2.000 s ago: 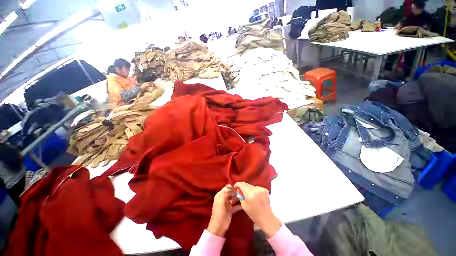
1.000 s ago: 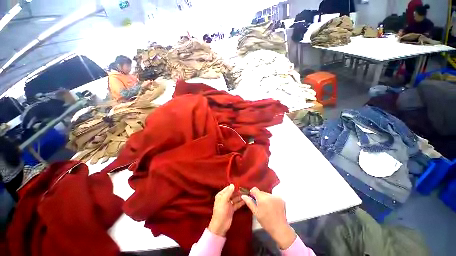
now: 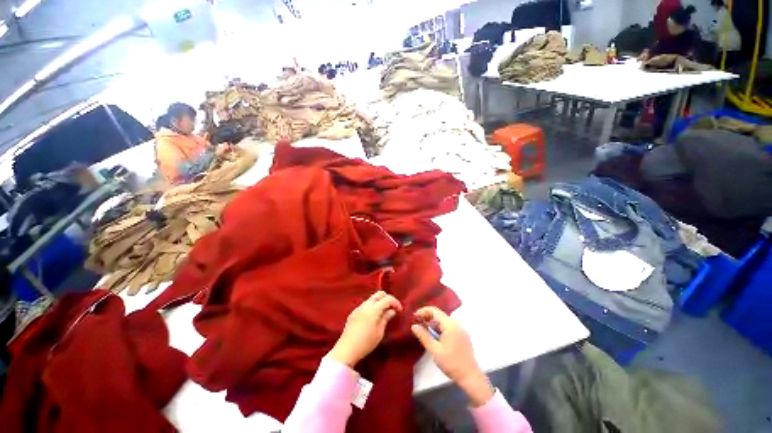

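Note:
A deep red garment (image 3: 279, 271) lies bunched across the white table, with a thin pale line curving over its middle. My left hand (image 3: 367, 323) pinches a folded edge of it near the table's front. My right hand (image 3: 447, 345) is just to the right, its fingers curled around a small tool, likely thread snips (image 3: 432, 330), mostly hidden, with a hint of blue. A small white label (image 3: 361, 392) shows beside my left sleeve.
Another red heap (image 3: 93, 364) lies at the left. Tan garments (image 3: 161, 232) and a cream pile (image 3: 436, 135) are further along. An orange stool (image 3: 520, 150) and denim garments (image 3: 592, 254) are at the right. A person in orange (image 3: 178, 148) sits at the far left.
My left hand has moved up along the red edge, and my right hand now sits apart from it. The white label has come into view. The whole scene has shifted slightly left.

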